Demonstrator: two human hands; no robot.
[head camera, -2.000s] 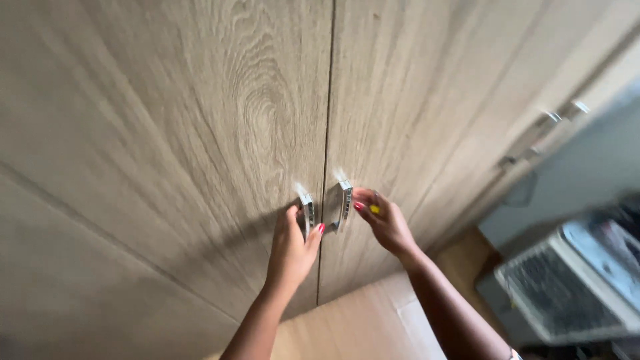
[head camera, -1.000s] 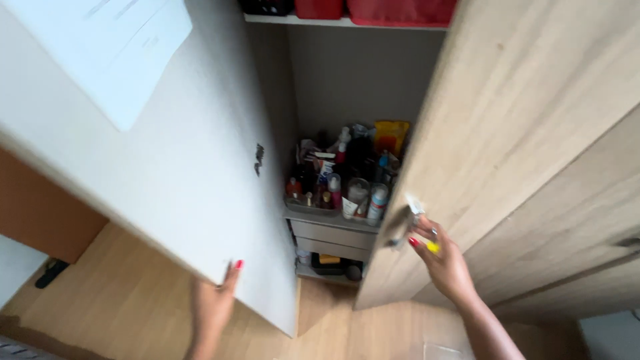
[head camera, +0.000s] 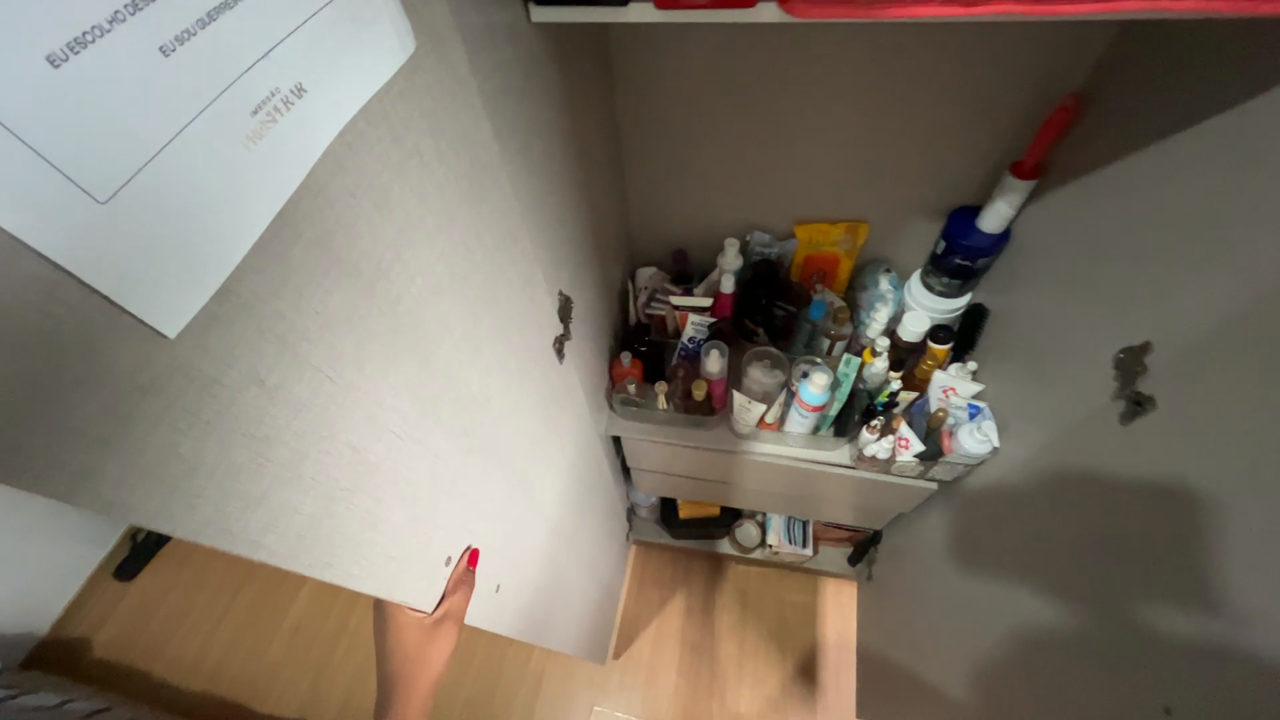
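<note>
My left hand (head camera: 425, 640) grips the edge of the left wardrobe door (head camera: 330, 430), thumb on its inner face. My right hand is out of view. The right wardrobe door (head camera: 1080, 500) stands swung out at the right. Between the doors, clear plastic bins (head camera: 670, 412) full of cosmetic bottles and tubes sit on top of a drawer unit (head camera: 760, 480). A yellow packet (head camera: 828, 255) stands at the back. At the right, a dark blue jar (head camera: 965, 250) rests on a white-lidded container, with a white and red item above it.
Above the bins runs a shelf (head camera: 700, 12) with red items on it. A printed paper sheet (head camera: 200, 150) hangs on the left door. Below the drawers, a low shelf (head camera: 690, 545) holds a black tray and a tape roll (head camera: 746, 535). A dark shoe (head camera: 140, 555) lies on the wood floor.
Both doors, shut two seconds ago, are now wide open. My right hand, on the right door's handle before, has left the view. My left hand has gone from a handle to the left door's edge.
</note>
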